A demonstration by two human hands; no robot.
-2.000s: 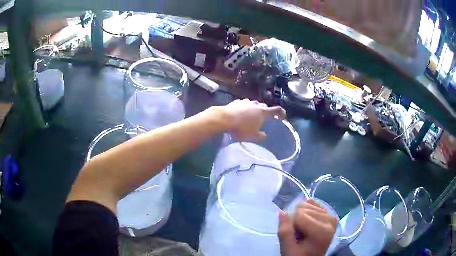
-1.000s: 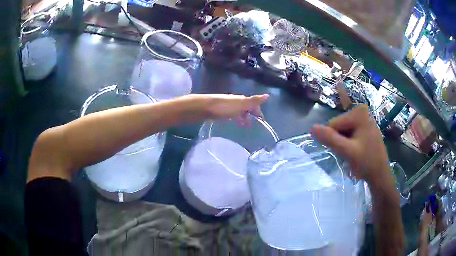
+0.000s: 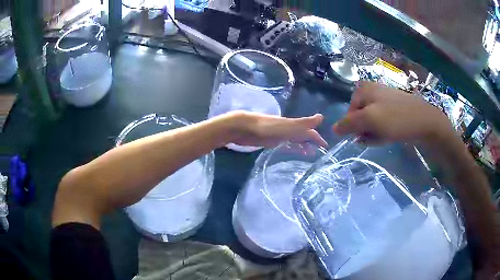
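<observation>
My left hand (image 3: pixel 279 130) reaches across from the left, fingertips at the rim of an upright water tank (image 3: pixel 274 213); its thumb and fingers look apart. My right hand (image 3: pixel 384 114) is at the upper rim of a second tank (image 3: pixel 378 219), which is tilted toward the left with its clear wall over the first tank's opening. The right fingers are curled at that rim, partly hidden by the hand itself. Glints show inside the clear walls; I cannot tell if water is flowing. A grey-green towel (image 3: pixel 186 262) lies at the bench's near edge.
Other tanks stand at left centre (image 3: pixel 170 205), behind my left hand (image 3: pixel 246 101) and at the far left (image 3: pixel 85 79). A blue crumpled item (image 3: pixel 20 178) lies at the left. A power strip (image 3: pixel 205 44), a fan (image 3: pixel 356 46) and cluttered parts are at the back, under a green-framed shelf.
The tank at the right has tipped further left, over the upright one. My right hand has moved to its upper rim. My left hand stays at the upright tank's rim. The view has shifted.
</observation>
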